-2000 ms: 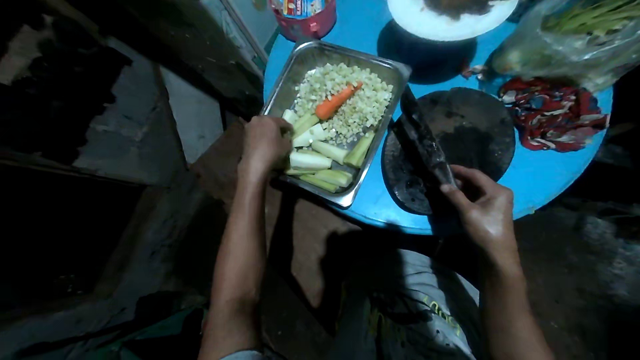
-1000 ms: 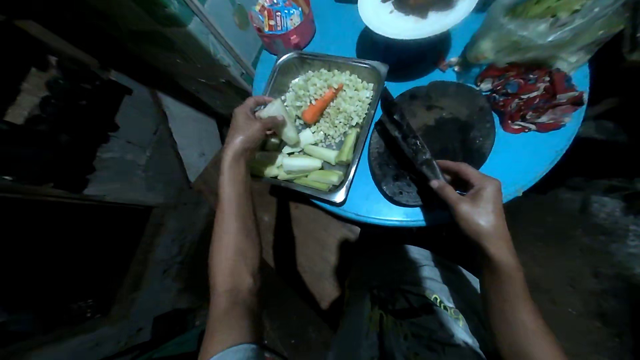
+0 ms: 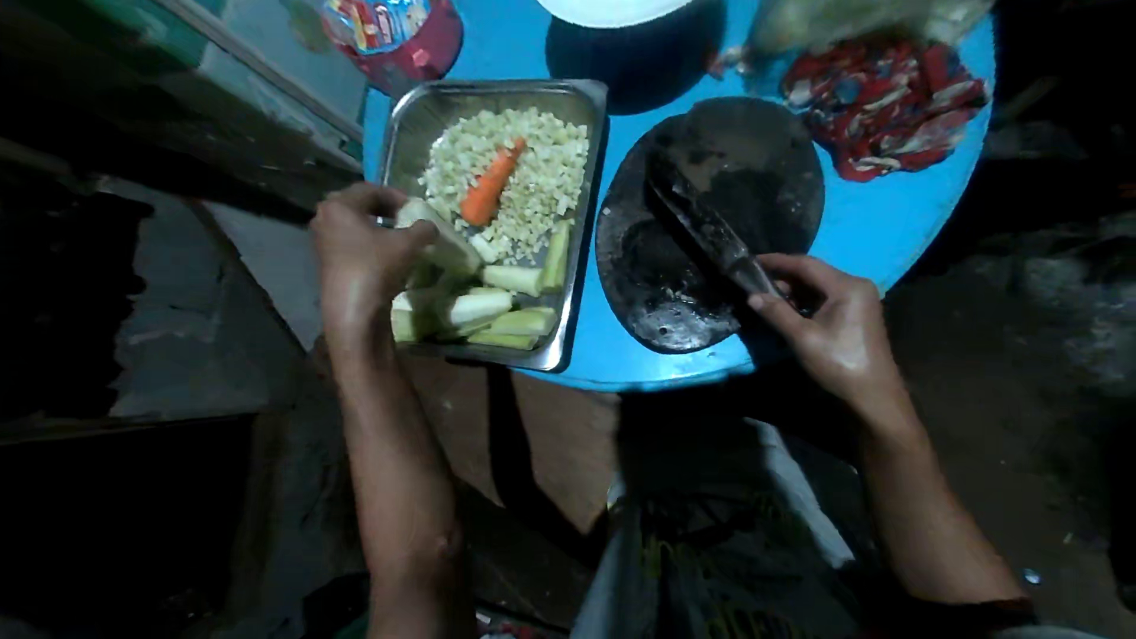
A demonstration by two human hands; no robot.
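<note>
My left hand (image 3: 368,253) grips a pale green vegetable piece (image 3: 441,238) over the left side of a rectangular metal tray (image 3: 575,328). Finely diced pale vegetable (image 3: 550,151) fills the upper part of that tray, with an orange carrot (image 3: 493,184) lying on it. Several cut pale green pieces (image 3: 479,308) lie at the near end. By its handle, my right hand (image 3: 830,319) holds a dark-bladed knife (image 3: 701,217), whose blade is over a dark round chopping board (image 3: 763,177) to the right of the tray.
All this stands on a round blue table (image 3: 870,240). A crumpled red patterned cloth or plastic (image 3: 887,106) lies right of the board, near a plastic bag (image 3: 852,18). A pinkish-red container (image 3: 417,58) with packets and a white plate (image 3: 612,9) are at the far side.
My left hand has lifted a vegetable piece from among the cut pieces and still holds it over the tray. The knife remains in my right hand above the board.
</note>
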